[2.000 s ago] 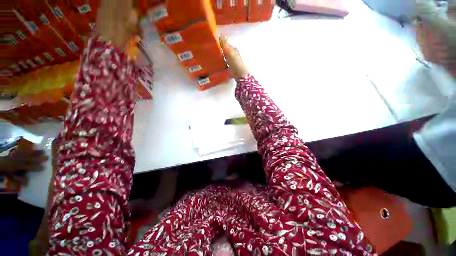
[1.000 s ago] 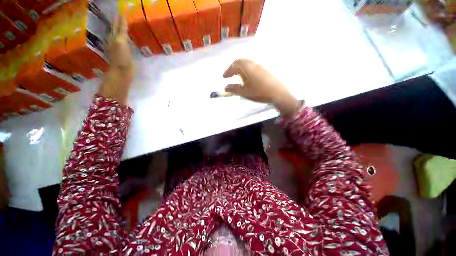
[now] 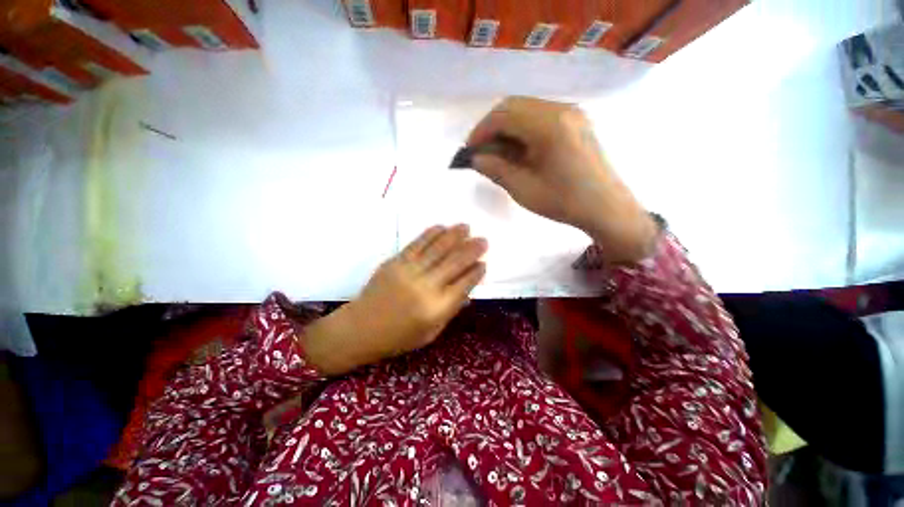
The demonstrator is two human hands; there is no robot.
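Observation:
My right hand point(image 3: 555, 163) is raised over the white sheet area in front of me. It grips a small dark piece point(image 3: 462, 157), which sticks out from the fingertips; it looks like the end of the cutter, but its handle is hidden in the hand. My left hand point(image 3: 421, 287) lies palm down at the near table edge, fingers extended and close together, with nothing visible in it. A flat white sheet point(image 3: 436, 198) with a faint outline lies on the table under and between both hands.
Orange cartons point(image 3: 535, 20) stand in a row along the far side, more cartons point(image 3: 178, 25) at the far left. A boxed item point(image 3: 876, 69) is at the right. A thin red strip point(image 3: 390, 182) and a dark strip point(image 3: 159, 131) lie on the white table point(image 3: 248, 218). Yellowish tape point(image 3: 102, 198) runs at left.
My left hand has moved from the cartons to the near table edge. My right hand has closed on the dark-tipped tool and lifted it. The view has shifted.

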